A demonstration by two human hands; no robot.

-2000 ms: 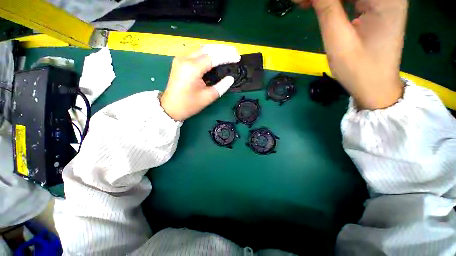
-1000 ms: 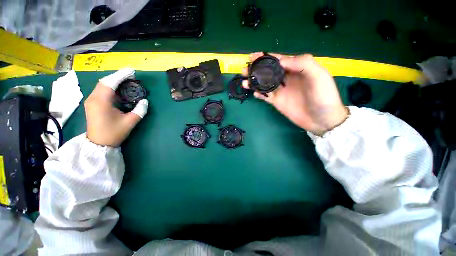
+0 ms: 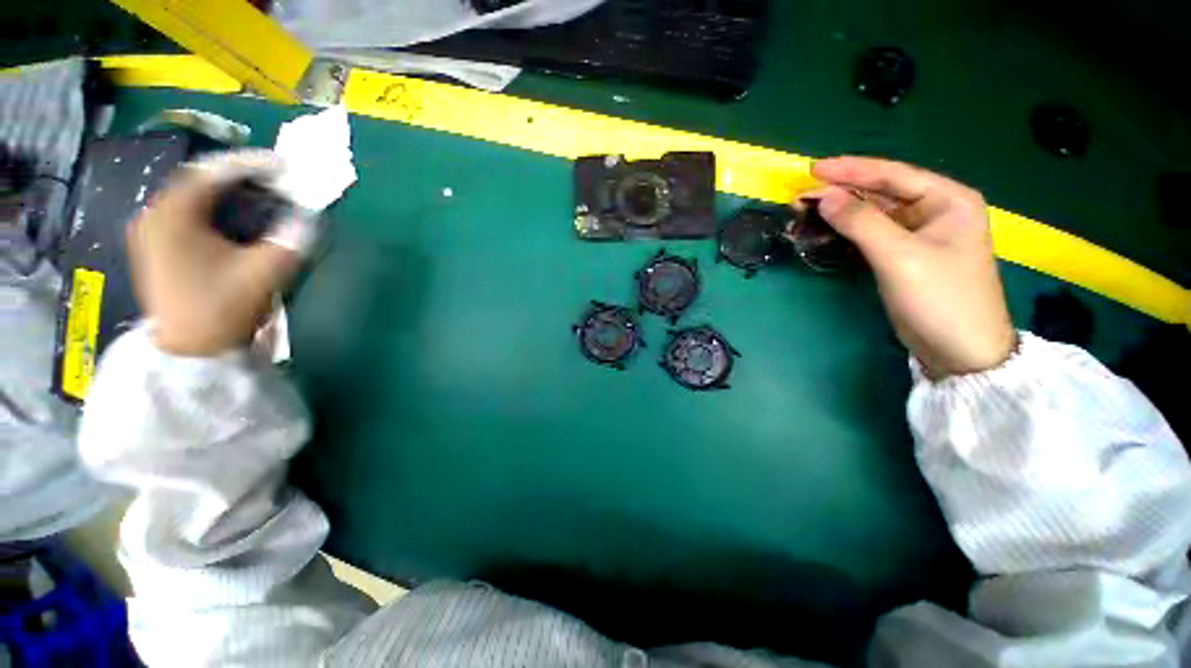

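Note:
My left hand (image 3: 209,255), blurred, with pale finger coverings, holds a round black watch case (image 3: 248,212) over the black box at the left. My right hand (image 3: 921,255) is at the right of the near bench, thumb and forefinger pinched at the edge of a dark watch case (image 3: 820,243); whether anything thin is between the fingertips is unclear. Another watch case (image 3: 750,240) lies beside it. Three watch cases (image 3: 669,285) lie in a group on the green mat. The black holding fixture (image 3: 644,197) lies empty near the yellow strip.
A scuffed black box (image 3: 124,196) with a yellow label stands left beside white paper (image 3: 317,154). Yellow tape (image 3: 562,128) crosses the bench, with a yellow bar (image 3: 235,46) upper left. Beyond it are a black tray (image 3: 653,50) and loose cases (image 3: 884,75). A blue object (image 3: 59,620) is lower left.
My left hand has moved left with its case, over the black box. My right hand no longer holds the case up; it has lowered to the cases right of the fixture. The view has shifted.

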